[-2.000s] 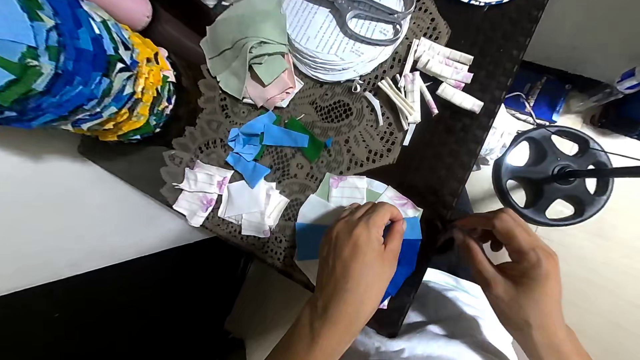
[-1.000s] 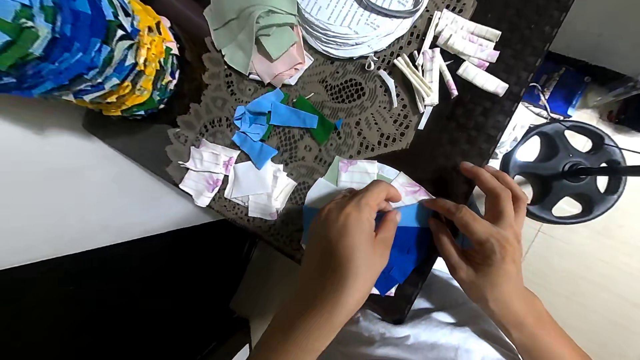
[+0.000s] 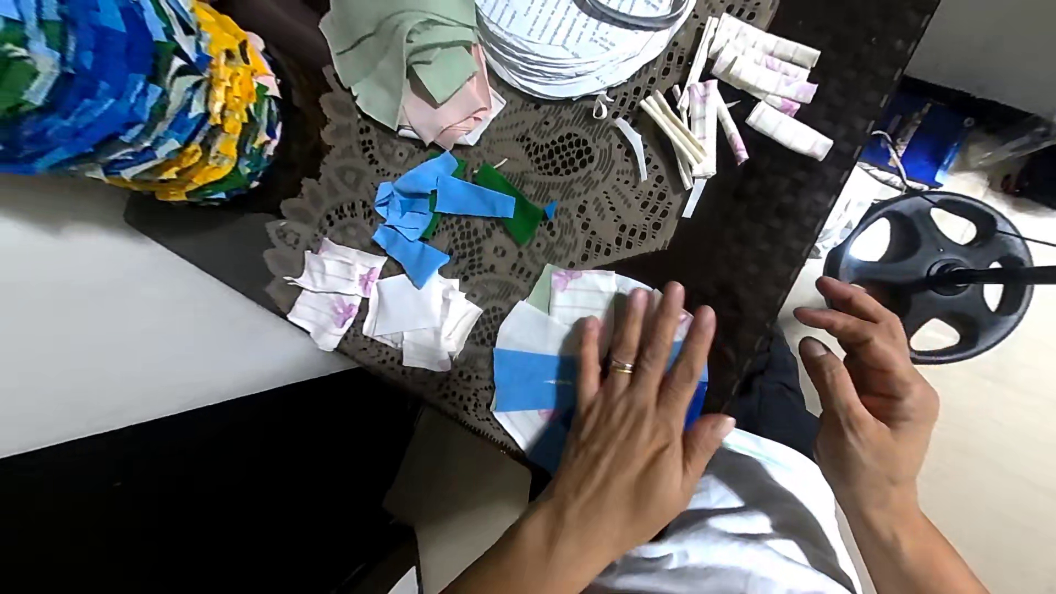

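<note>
My left hand (image 3: 635, 404) lies flat with spread fingers on a round patchwork piece (image 3: 532, 375) of blue, white, green and floral fabric scraps, at the table's near edge. A ring is on one finger. To its right, beyond the table edge, my right hand (image 3: 874, 396) is raised with bent fingers and holds nothing visible. Left of the patchwork lie white fabric scraps (image 3: 408, 305) and floral scraps (image 3: 338, 285). Above these are light blue scraps (image 3: 474, 198) and a dark green scrap (image 3: 507, 206). The hand hides much of the patchwork.
A lace cloth (image 3: 610, 210) covers part of the dark table. Round printed paper pieces (image 3: 569, 49) are stacked at the top under partly visible scissors (image 3: 639, 16). Floral strips (image 3: 788, 132), green fabric (image 3: 371, 58) and a colourful layered stack (image 3: 107, 91) surround the work. A black wheel-shaped base (image 3: 932, 276) stands right.
My left hand has opened out flat on the patchwork. My right hand touched the patchwork's right edge a second ago and has moved away to the right.
</note>
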